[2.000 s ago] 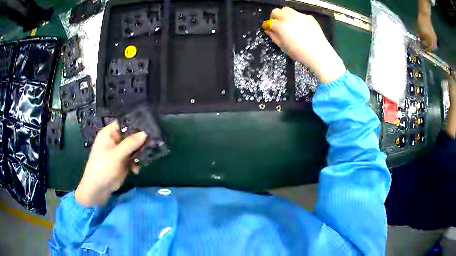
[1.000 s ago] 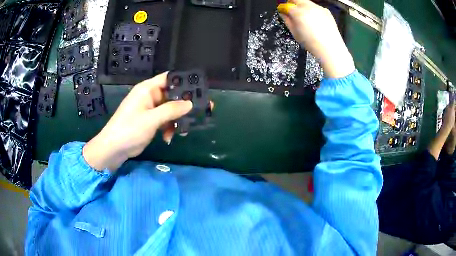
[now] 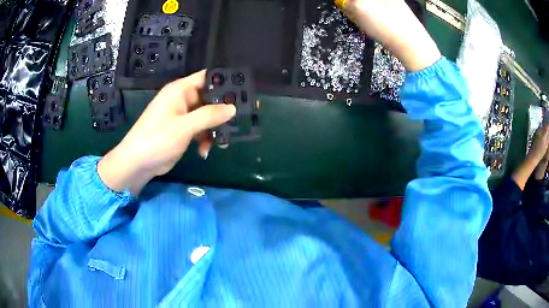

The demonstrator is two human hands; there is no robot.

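My left hand (image 3: 159, 129) holds a flat black plastic housing (image 3: 232, 99) with round holes over the green worktop, thumb on its face. My right hand (image 3: 376, 18) is at the top edge, partly cut off, above the heap of small shiny inserts (image 3: 331, 57) in the black compartment tray (image 3: 256, 84). A yellow finger cot (image 3: 341, 3) shows on one finger. Whether the fingers pinch an insert is not visible. More black housings (image 3: 158, 55) lie in the tray's left compartment, near a yellow round disc (image 3: 170, 6).
Loose housings (image 3: 103, 99) and clear film lie left of the tray, with a glossy black blister tray (image 3: 27, 90) beyond. At right are a whitish plastic bag (image 3: 480, 60), a metal rail (image 3: 445, 15), a sheet of dark parts (image 3: 498, 120) and another person's arm (image 3: 530, 159).
The view has shifted, so the tray sits higher. My left hand has brought the housing rightward and turned it face-up. My right hand remains over the inserts, now nearer the top edge.
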